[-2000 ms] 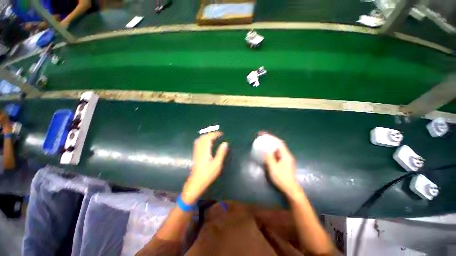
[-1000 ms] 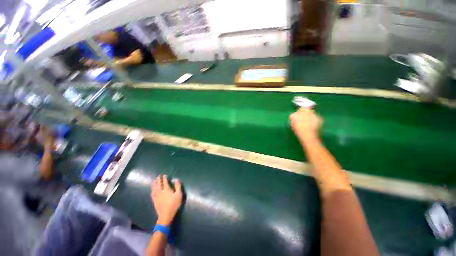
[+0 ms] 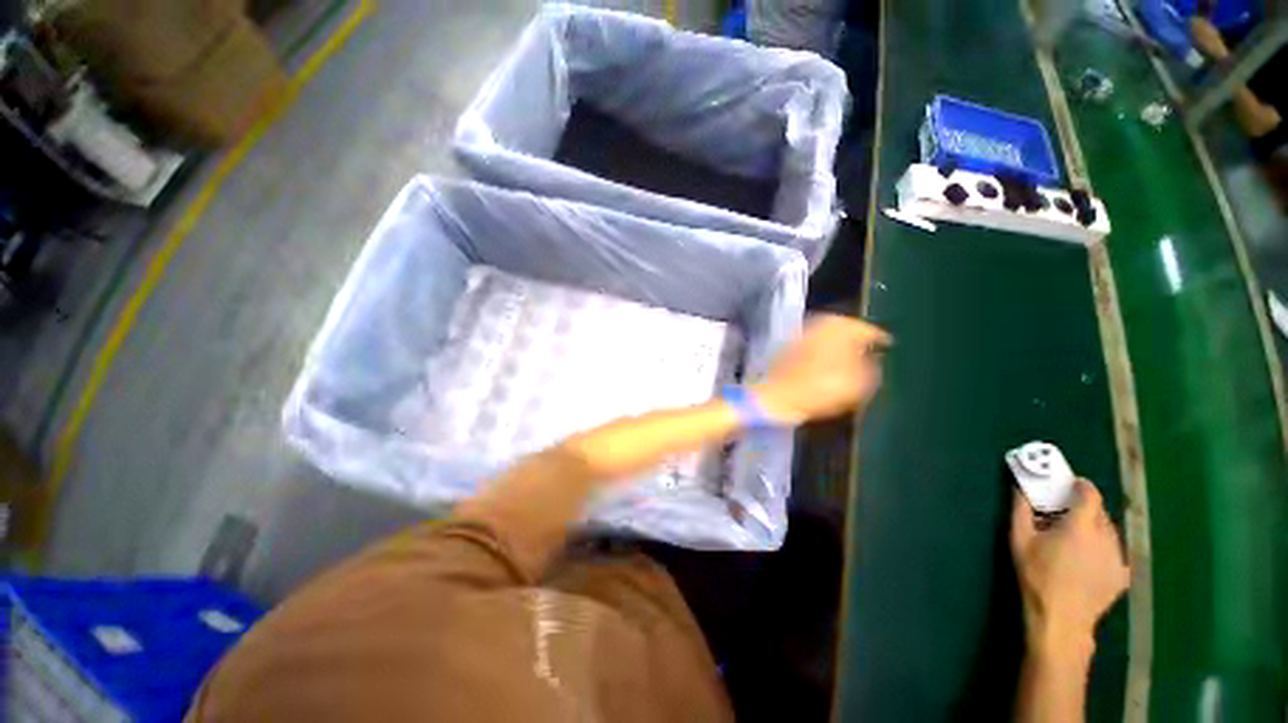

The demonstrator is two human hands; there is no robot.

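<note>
My right hand (image 3: 1071, 565) is over the bench at the right and holds a white socket unit (image 3: 1042, 475) by its lower end. The unit's face with dark round holes points up, and a dark part shows near my fingers. My left hand (image 3: 826, 370), with a blue wristband, is blurred at the bench edge beside the nearer lined bin (image 3: 353, 311). Its fingers look curled, but I cannot tell whether they hold anything. White pieces in rows (image 3: 565, 353) lie inside that bin, partly behind my left forearm.
A second lined bin (image 3: 650, 71), dark inside, stands beyond the first. A white socket strip (image 3: 996, 201), a blue tray (image 3: 989, 139) and a thin white strip (image 3: 911, 219) lie on the far bench. The green belt (image 3: 1201, 325) runs at right. Another person's arm (image 3: 1243, 92) shows top right.
The view has swung left to the bins. My right hand has come back from the belt to the bench, holding the unit. My left hand has moved from the bench to its edge by the bin.
</note>
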